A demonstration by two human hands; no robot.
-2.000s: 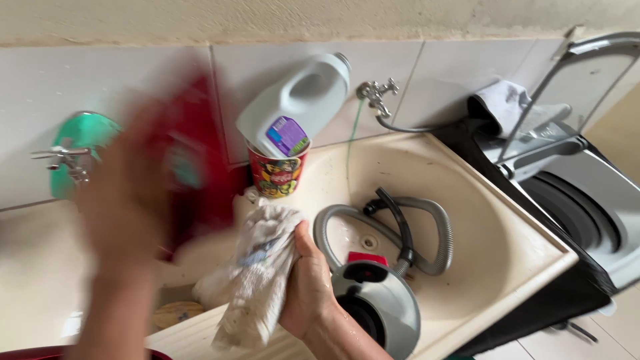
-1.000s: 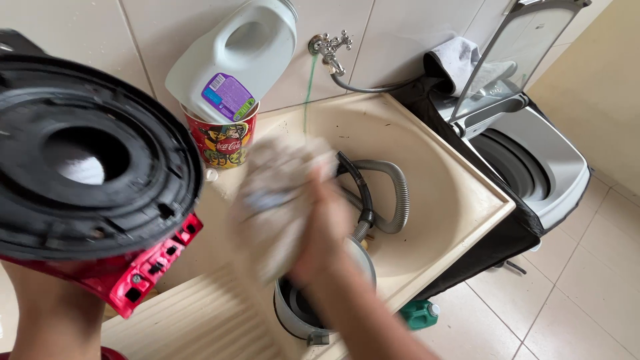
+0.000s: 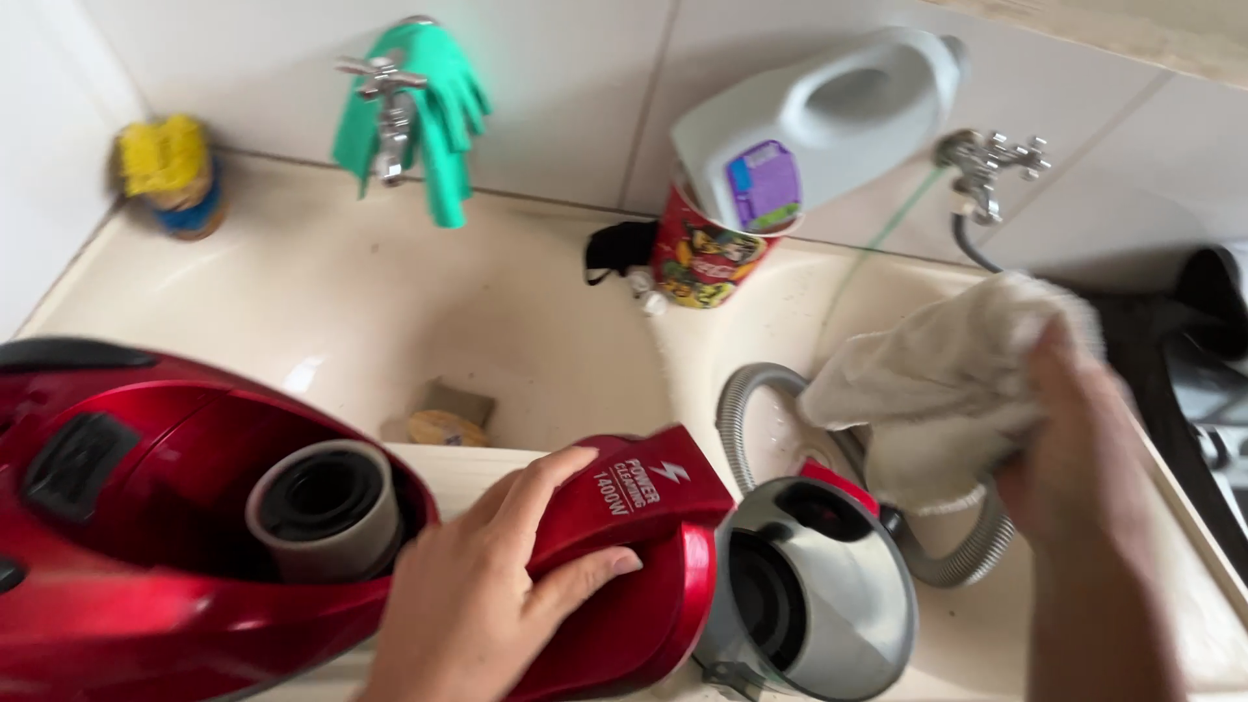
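My left hand (image 3: 487, 575) grips the red plastic lid part of a vacuum cleaner (image 3: 634, 585), its printed top face up. In my right hand (image 3: 1072, 458), blurred, is a crumpled white cloth (image 3: 955, 390), over the right basin. Left of my left hand lies the red vacuum cleaner body (image 3: 195, 409), with a round filter (image 3: 322, 497) in its cavity. The clear dust container (image 3: 858, 604) stands just right of the lid part. A grey corrugated hose (image 3: 741, 419) curls in the basin behind it, partly hidden by the cloth.
A red bucket (image 3: 702, 263) holding a grey plastic jug (image 3: 741, 117) stands between the basins. Green rubber gloves (image 3: 448, 146) hang on the left tap (image 3: 393, 117). A second tap (image 3: 985, 171) is at right. A yellow sponge (image 3: 161, 156) sits in the left corner; a wooden brush (image 3: 444, 427) lies in the left basin.
The red part showed its black underside a second ago; now its red top shows, lower down. The cloth remains in my right hand. The view has swung left.
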